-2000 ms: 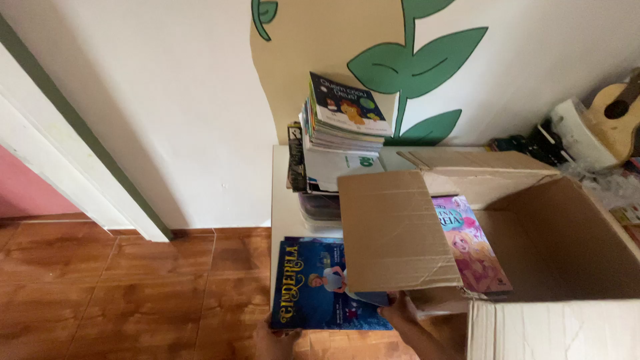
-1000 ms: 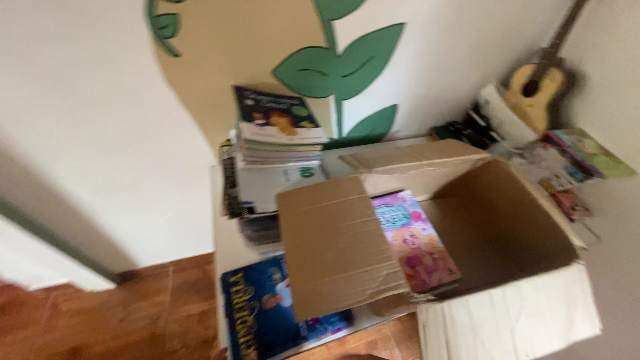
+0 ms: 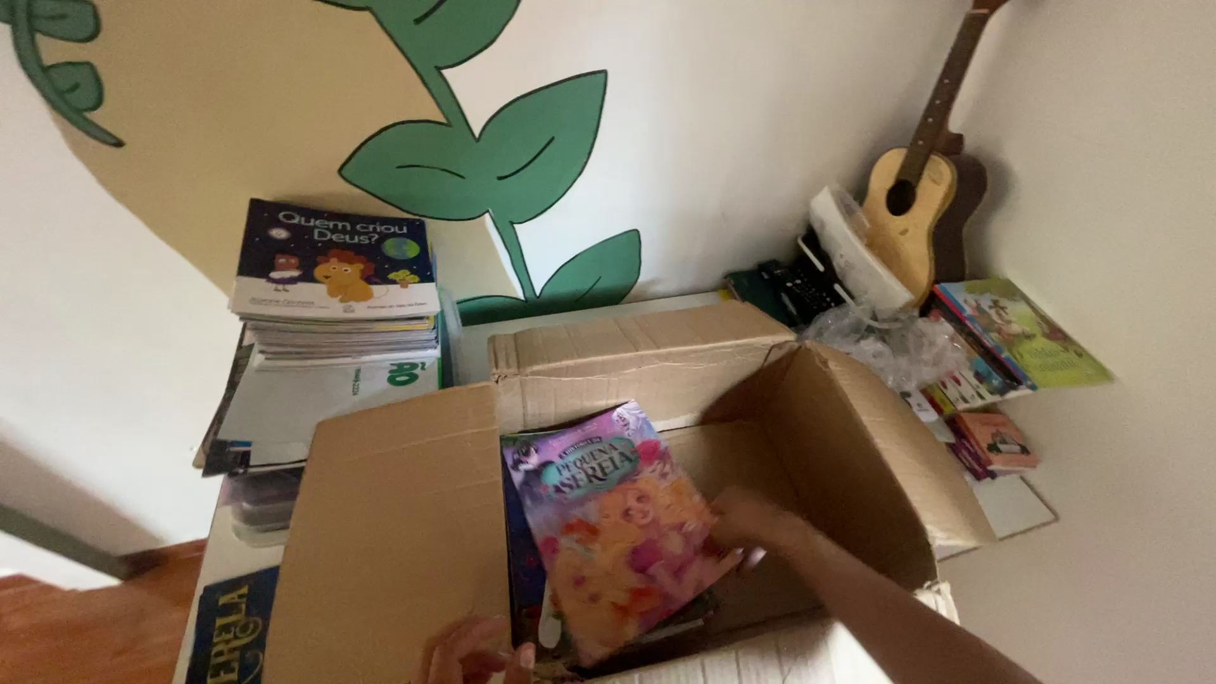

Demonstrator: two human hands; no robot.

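An open cardboard box (image 3: 399, 532) stands on a white table with its flaps folded outward. Inside, at its left, a pink and purple picture book (image 3: 627, 532) lies tilted over other books. My right hand (image 3: 750, 527) reaches into the box and grips the right edge of that pink book. Near the box's front left corner is my left hand (image 3: 475, 651), fingers bent; whether it holds anything cannot be made out. A dark blue picture book (image 3: 228, 632) lies left of the box, partly hidden by the flap.
Behind the left flap rises a stack of books and booklets (image 3: 337, 261). At the right rear are a small guitar (image 3: 907, 209), a white plastic container (image 3: 850, 242), crumpled clear plastic (image 3: 888, 347) and more books (image 3: 1026, 332). The wall closes off the back and right.
My hands were at the dark blue book left of the box two seconds ago; now my right hand is in the box on the pink book. The view has swung right.
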